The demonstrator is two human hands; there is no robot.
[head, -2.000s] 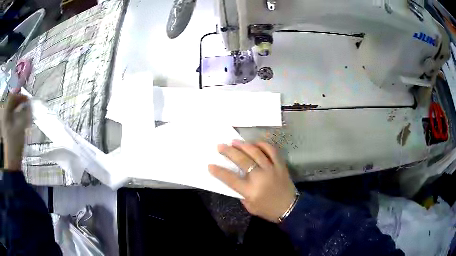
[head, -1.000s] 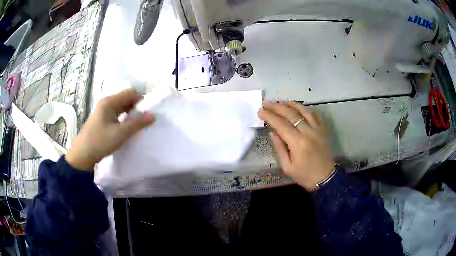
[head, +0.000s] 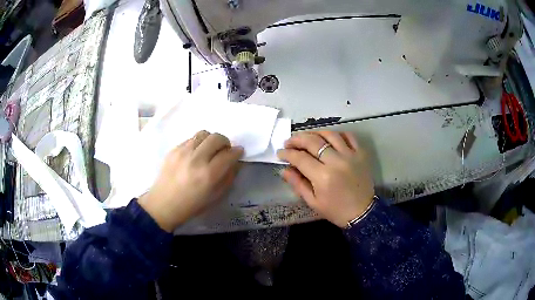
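A broad white cloth piece (head: 182, 126) lies on the machine bed, just in front of the needle area. A white strip end (head: 282, 136) shows from under its right edge. My left hand (head: 196, 176) holds the cloth's near edge between bent fingers and thumb. My right hand (head: 331, 176) has its fingertips on the right end of the strip; whether it pinches it is hidden. The presser foot and needle area (head: 237, 73) is just beyond the cloth, its detail blurred.
The machine head (head: 352, 17) crosses the back. Red-handled scissors (head: 514, 123) lie at the right end. A grey wrapped oval (head: 146, 30) is left of the needle. A white curved strip (head: 58, 181) lies on the checked surface. White garment pieces (head: 490, 246) are low right.
My left hand has come from the far left to the cloth at the middle. The cloth is now gathered over the strip, nearer the needle. My right hand has moved to the strip's right end.
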